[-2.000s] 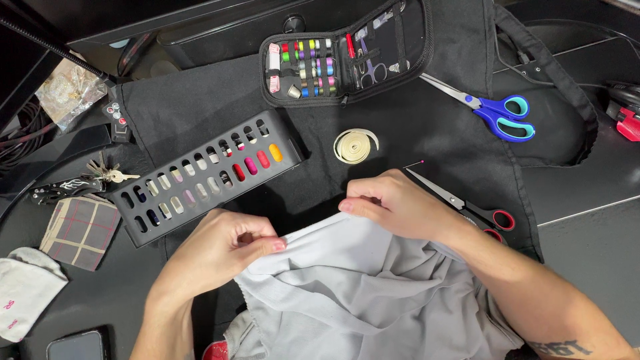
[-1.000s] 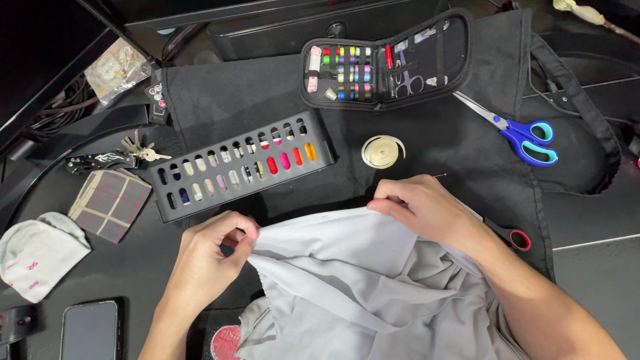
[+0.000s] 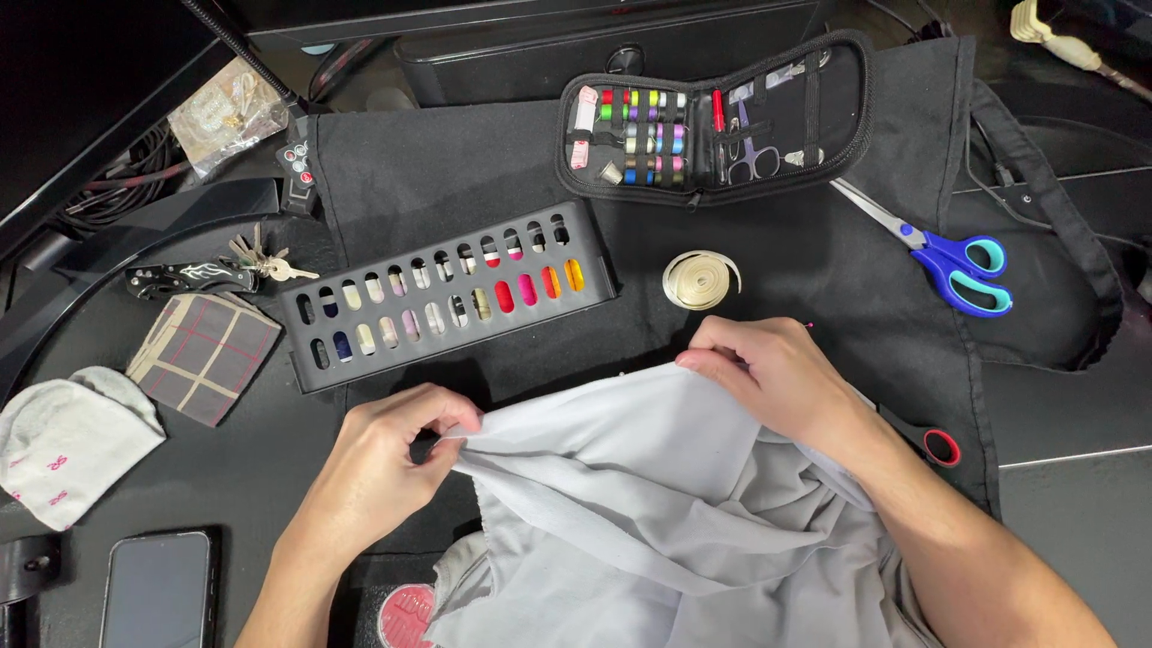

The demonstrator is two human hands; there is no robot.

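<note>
A light grey fabric (image 3: pixel 630 486) lies in loose folds at the lower middle, its upper edge drawn out between my hands. My left hand (image 3: pixel 387 459) pinches one end of that edge between thumb and fingers. Farther right, my right hand (image 3: pixel 774 378) grips the edge, fingers curled. Just above it rests a rolled cream tape (image 3: pixel 701 280). A pin with a pink head (image 3: pixel 809 325) shows beside my right hand. Scissors with red-lined handles (image 3: pixel 940 446) are partly hidden behind my right forearm. A black thread box (image 3: pixel 450 297) with colored spools stands above my left hand.
An open sewing kit (image 3: pixel 693 200) and blue-handled scissors (image 3: pixel 963 270) lie at the back on black cloth (image 3: pixel 432 162). At left are keys (image 3: pixel 270 261), a folded checked cloth (image 3: pixel 207 355), a white fabric piece (image 3: pixel 76 450) and a phone (image 3: pixel 157 589). A round pink case (image 3: pixel 407 616) sits below.
Both hands keep hold of the fabric's edge. My left hand has moved away from my right since two seconds ago, and a longer stretch of edge spans between them. The view has shifted somewhat.
</note>
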